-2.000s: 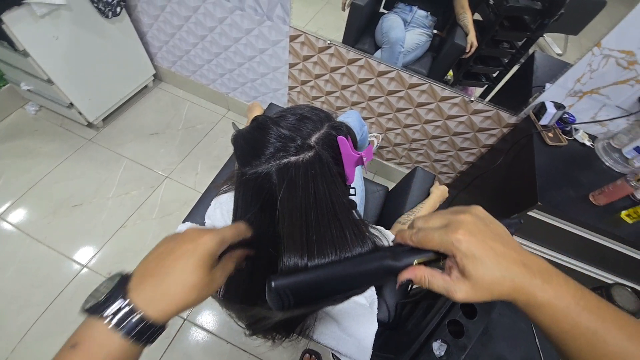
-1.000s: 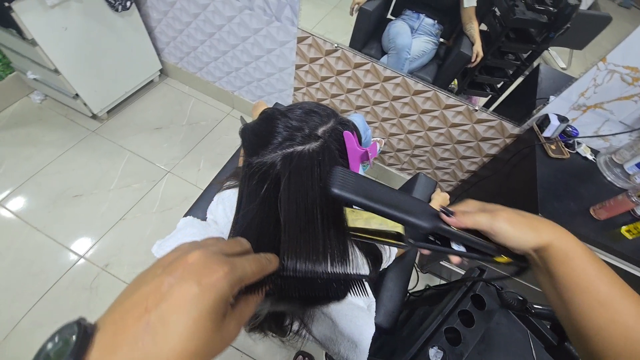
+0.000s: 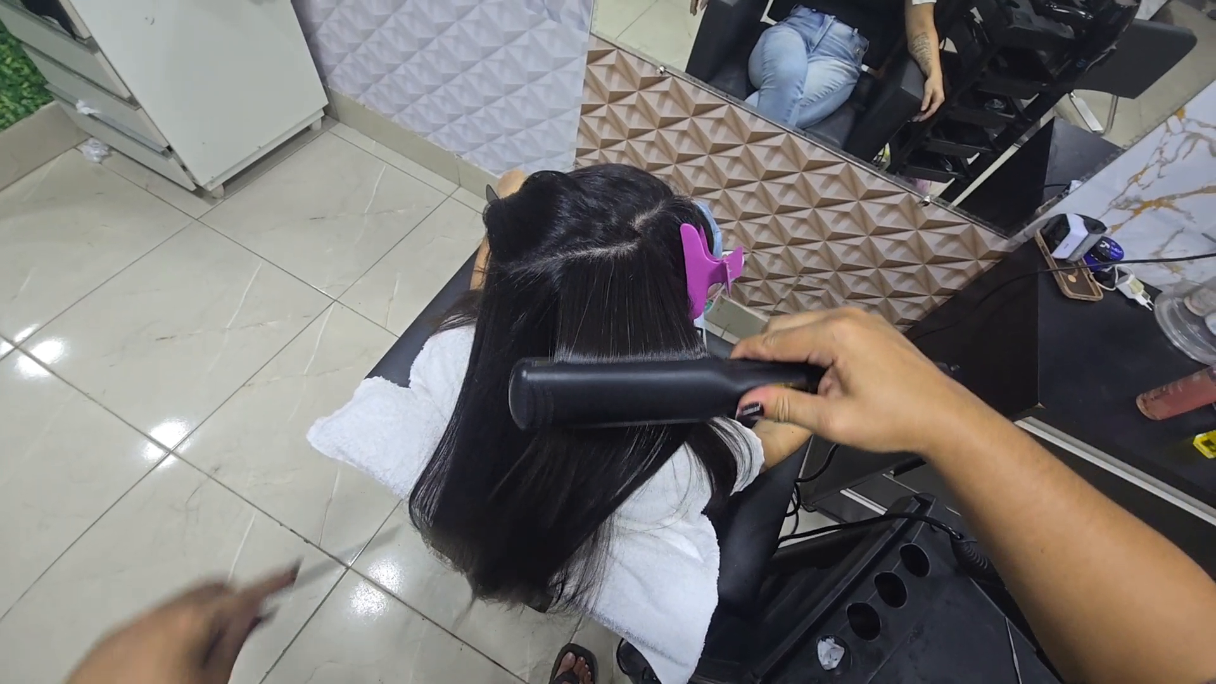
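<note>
My right hand (image 3: 836, 380) is closed around a black flat iron (image 3: 617, 391), held level across the long dark hair (image 3: 522, 475) of a seated person. A flat section of hair passes under its plates, which are hidden from above. A pink hair clip (image 3: 708, 269) sits at the right side of the head, beside the parting. My left hand (image 3: 190, 627) is at the lower left, away from the hair and motion-blurred. A faint streak extends from its fingers; whether it holds a comb is unclear. A white towel (image 3: 665, 570) covers the person's shoulders and back.
A black trolley (image 3: 817, 617) with round holes stands at lower right, a cable above it. The black counter (image 3: 1092, 351) holds a phone case (image 3: 1069, 266), chargers and bottles. A mirror (image 3: 855, 76) reflects the seated person. A white drawer cabinet (image 3: 209, 85) stands upper left.
A second ago the flat iron was spread apart right of the hair; now it lies across the section. My left hand, then combing the hair, has moved down and left, away from it.
</note>
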